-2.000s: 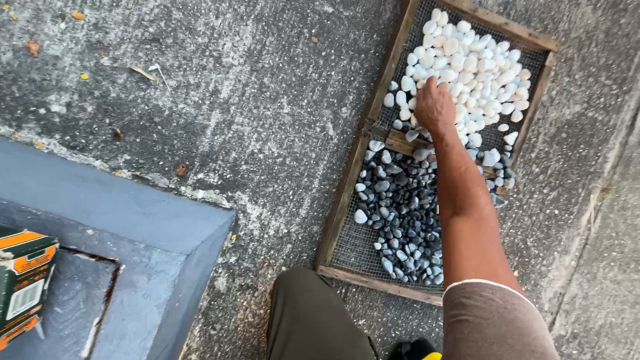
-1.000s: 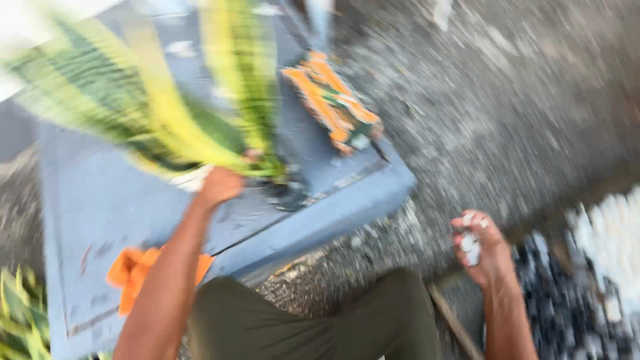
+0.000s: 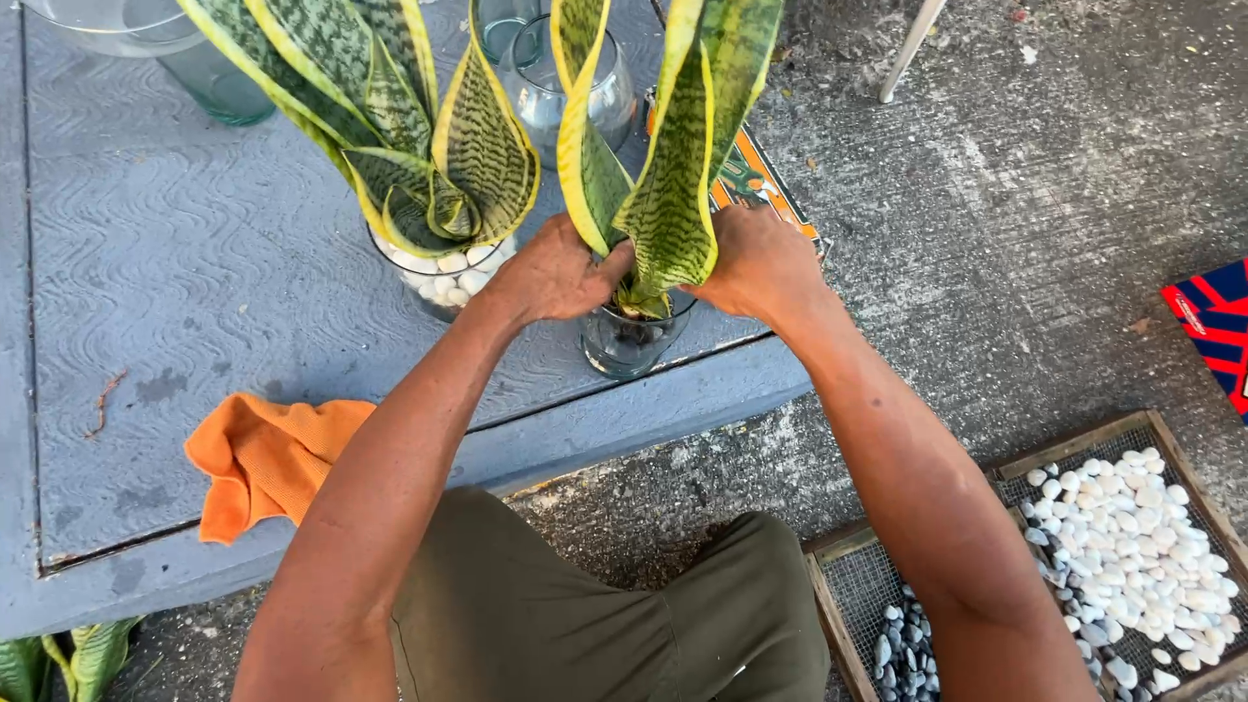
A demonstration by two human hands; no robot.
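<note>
My left hand (image 3: 565, 273) grips the base of a variegated snake plant (image 3: 673, 195), thumb against its leaves. On the plant's other side is my right hand (image 3: 756, 261), its fingers largely hidden behind the leaves and at the rim of a clear glass vase (image 3: 632, 343). The plant's base sits in the mouth of that vase, with dark material below it. Left of it, a second snake plant (image 3: 453, 195) stands in a glass vase filled with white pebbles (image 3: 456, 278). An orange cloth (image 3: 263, 458) lies at the near edge of the blue-grey table (image 3: 195, 322).
Behind the plants are a round glass bowl (image 3: 570, 102) and other glassware. An orange and green box (image 3: 765, 180) lies by the right edge. Wood-framed mesh trays on the ground hold white pebbles (image 3: 1131, 546) and dark pebbles (image 3: 905, 643). A red and blue item (image 3: 1214, 327) lies far right.
My right hand has moved from beside the table, where it held white pebbles, to the plant and vase. Two seconds ago it was at the pebble tray. The view has swung to the table.
</note>
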